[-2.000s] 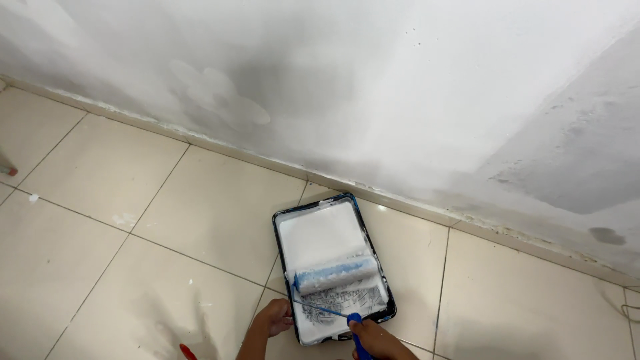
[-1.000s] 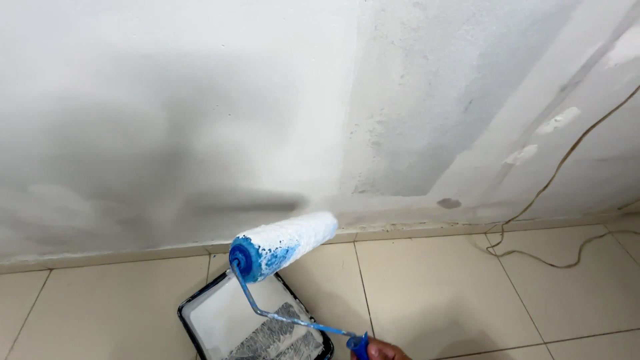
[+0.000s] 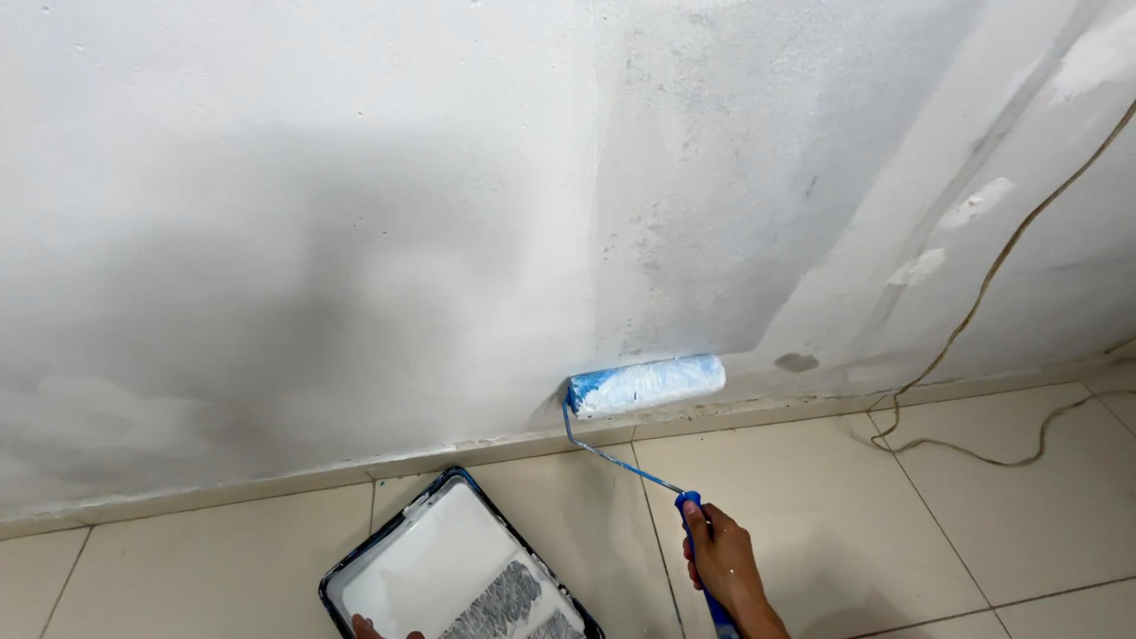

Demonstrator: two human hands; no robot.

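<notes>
My right hand [image 3: 726, 555] is closed around the blue handle of a paint roller [image 3: 648, 387]. The roller's sleeve, blue at its left end and coated with white paint, lies against the bottom of the wall [image 3: 444, 222], just above the baseboard. Its bent metal frame runs down to the handle. A black-rimmed paint tray [image 3: 390, 538] with white paint and a patterned ramp stands on the floor at lower left. Only fingertips of my left hand [image 3: 377, 628] show, over the tray's lower left part; the rest is cut off by the frame edge.
A thin brown cord [image 3: 985, 266] hangs down the wall at right and trails over the tiled floor [image 3: 799, 479]. The baseboard [image 3: 515, 448] runs along the wall's foot. White filler patches [image 3: 976, 202] and a dark spot [image 3: 796, 362] mark the wall.
The roller was down in the tray two seconds ago, then above it; now it has moved right and rests on the wall. The view has swung to the right.
</notes>
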